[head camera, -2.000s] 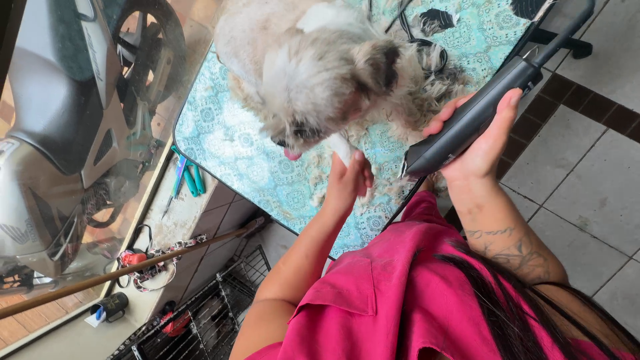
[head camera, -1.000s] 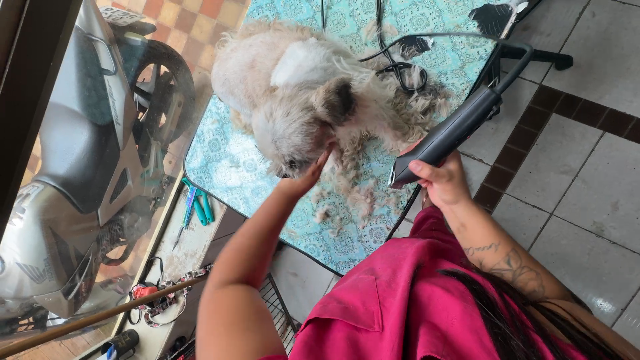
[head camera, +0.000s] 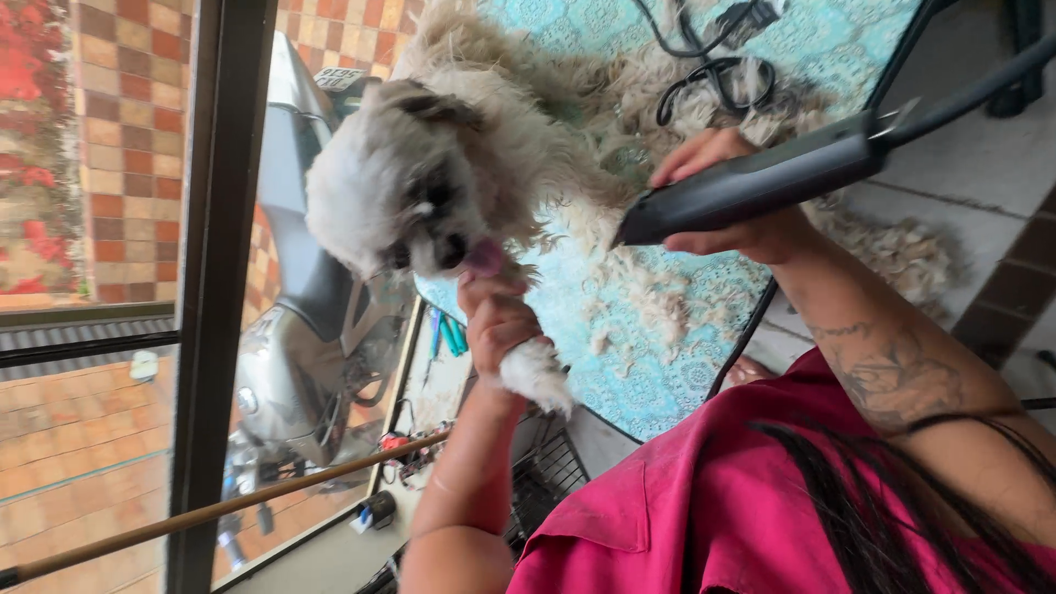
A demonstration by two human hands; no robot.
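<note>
A small dog [head camera: 503, 140] with pale, partly clipped fur stands on a grooming table covered in a blue patterned cloth [head camera: 643, 396]. My left hand [head camera: 497, 322] is closed around one of its front legs, and the pale furry paw [head camera: 536, 373] sticks out below my fist. The dog's head is just above that hand, its tongue out against my fingers. My right hand [head camera: 734, 198] grips a black corded hair clipper [head camera: 751, 186], its blade end pointing left, near the fur of the dog's chest. Cut hair [head camera: 652, 301] lies in clumps on the cloth.
A black cable [head camera: 718, 82] coils among hair on the table. Left of the table are a window frame [head camera: 219, 272], a motorcycle [head camera: 289, 346] behind glass, and a ledge with green-handled tools [head camera: 452, 333]. A wooden pole [head camera: 247, 499] crosses lower left, near a black wire crate [head camera: 549, 470].
The dog has raised its head and turned its face toward me. My left hand, at its face one second ago, now holds a front leg. The clipper stays in my right hand.
</note>
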